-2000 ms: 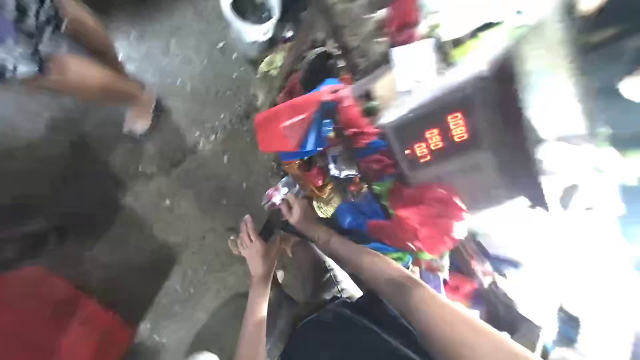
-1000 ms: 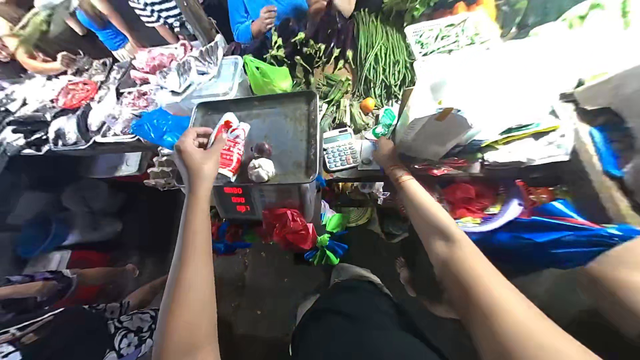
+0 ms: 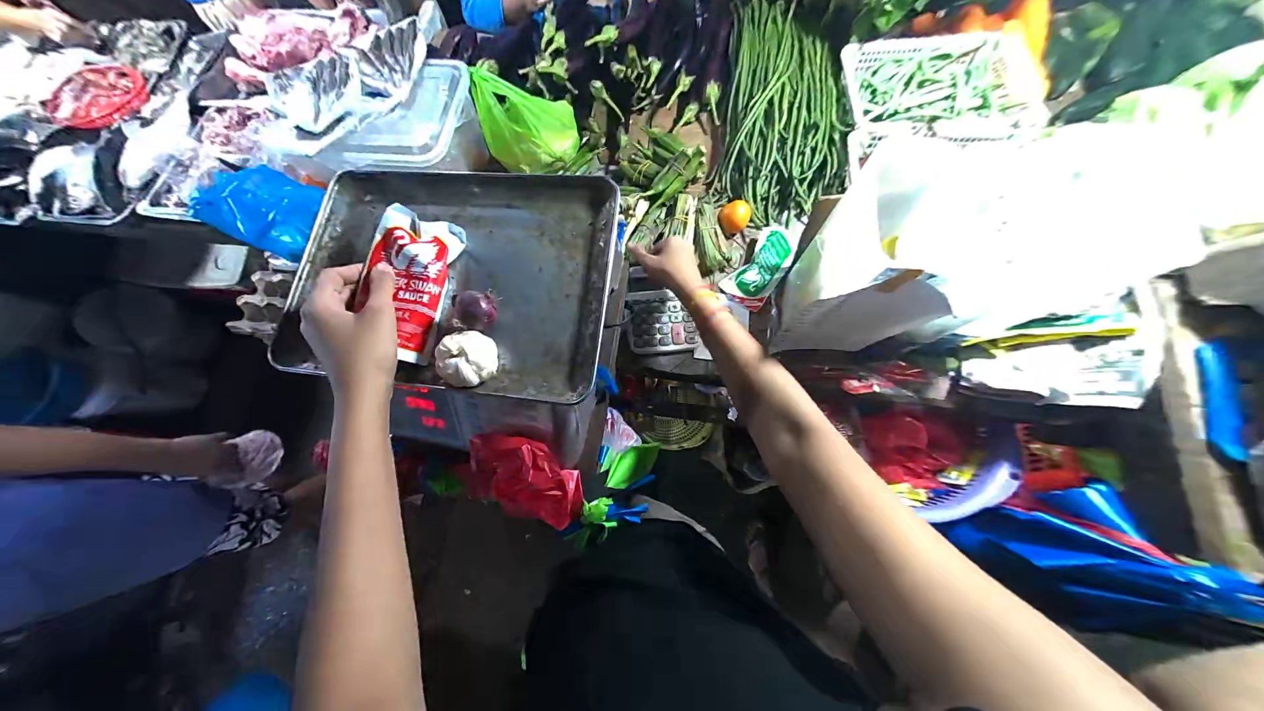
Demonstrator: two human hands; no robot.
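My left hand (image 3: 357, 321) pinches a red and white sauce pouch (image 3: 415, 286) over the left part of a worn metal tray (image 3: 533, 247), which sits on a digital scale with red digits (image 3: 427, 413). A red onion (image 3: 475, 309) and a garlic bulb (image 3: 466, 357) lie in the tray, just right of the pouch. My right hand (image 3: 671, 267) is at the tray's right side, above a calculator (image 3: 662, 321) and by bundled green vegetables (image 3: 664, 163); whether its fingers hold anything cannot be told. A green and white packet (image 3: 765, 262) lies to the right of its wrist.
Long green beans (image 3: 780, 99), a white basket (image 3: 938, 84) and an orange fruit (image 3: 735, 216) are behind. White bags (image 3: 968, 227) crowd the right. A lidded plastic container (image 3: 395, 128) and blue bag (image 3: 262, 209) stand back left. Red bags (image 3: 528, 479) hang below the scale; another person's arm (image 3: 109, 451) is at left.
One second ago my right hand was at the green and white packet; now it is left of it, nearer the tray. My left hand keeps the sauce pouch. The view has swung greatly since the earliest frame.
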